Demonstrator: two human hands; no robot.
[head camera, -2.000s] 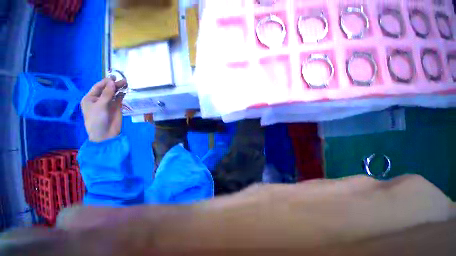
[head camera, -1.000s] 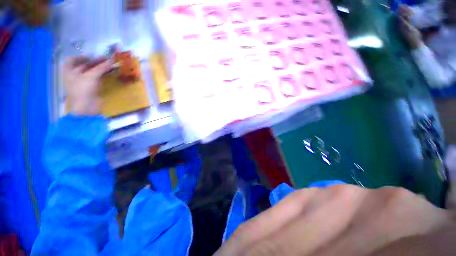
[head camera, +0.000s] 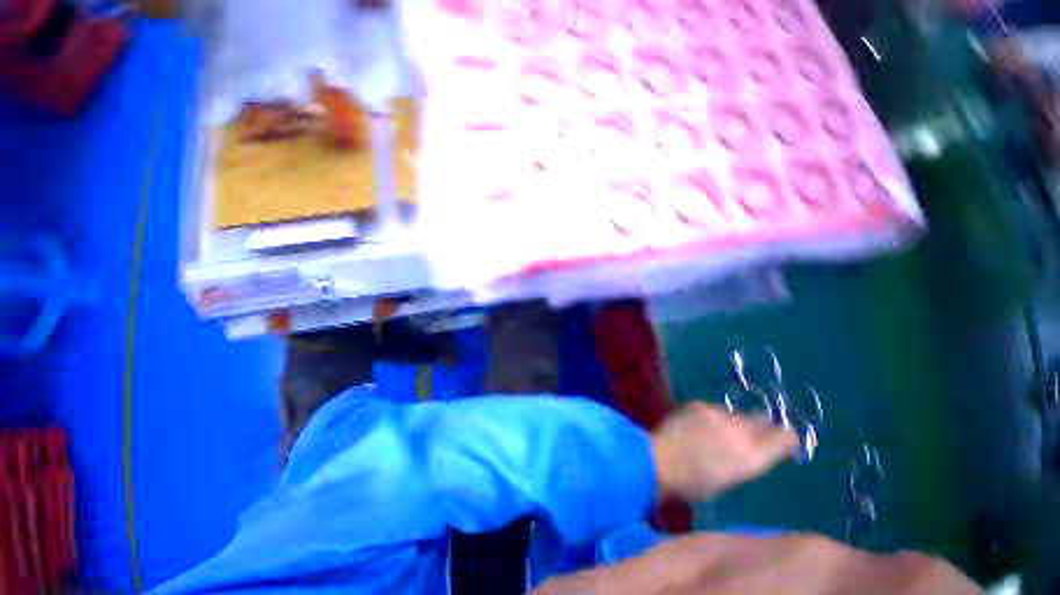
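My left hand (head camera: 723, 450), in a blue sleeve, reaches across from the lower left over the green bench (head camera: 837, 302). Its fingertips are at a loose cluster of shiny silver watch cases (head camera: 779, 395); blur hides whether they grip one. More silver cases (head camera: 864, 482) lie to the right of the hand. A large blurred skin-coloured shape (head camera: 767, 570) fills the bottom edge; I cannot tell whether it is my right hand. A pink blister tray (head camera: 697, 250) holds rings in many pockets, while several pockets at its left look empty.
Left of the tray, orange-brown fixture lumps (head camera: 339, 116) stand on a yellow plate (head camera: 296, 186), with a white block (head camera: 302, 236) in front. The white machine housing (head camera: 262, 288) is below them. Red crates (head camera: 35, 506) and a blue stool (head camera: 29, 291) are at the left.
My left hand has moved from the orange-brown fixture to the right, down to the rings on the green bench. Earlier it held a ring near the white housing. The view has also shifted.
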